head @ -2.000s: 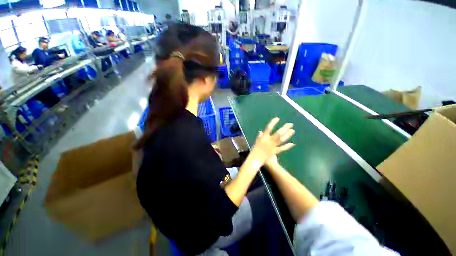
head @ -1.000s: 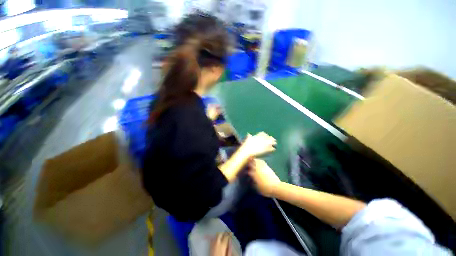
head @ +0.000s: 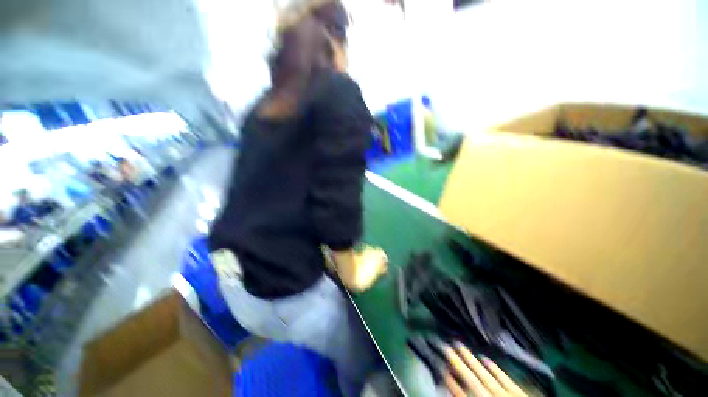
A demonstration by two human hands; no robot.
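Jumbled black plastic parts (head: pixel 466 306) lie on the green bench top (head: pixel 388 213), blurred. My right hand (head: pixel 483 378) is at the bottom edge, cut off at the fingers. Its fingers are extended and slightly apart at the near side of the parts, with nothing seen gripped. My left hand is out of the picture. A large pale blue blurred shape, apparently my left sleeve (head: pixel 101 46), fills the upper left corner close to the camera.
A large tan carton (head: pixel 574 209) holding black parts stands at the right. A person in black (head: pixel 303 170) leans at the bench's left edge, one hand on it. A blue stool (head: pixel 287 371) and an open floor carton (head: pixel 155 353) are at the lower left.
The person in black has risen from sitting. My right hand has left that person's hand and moved down to the parts. The pale blue shape has appeared upper left; the view has shifted.
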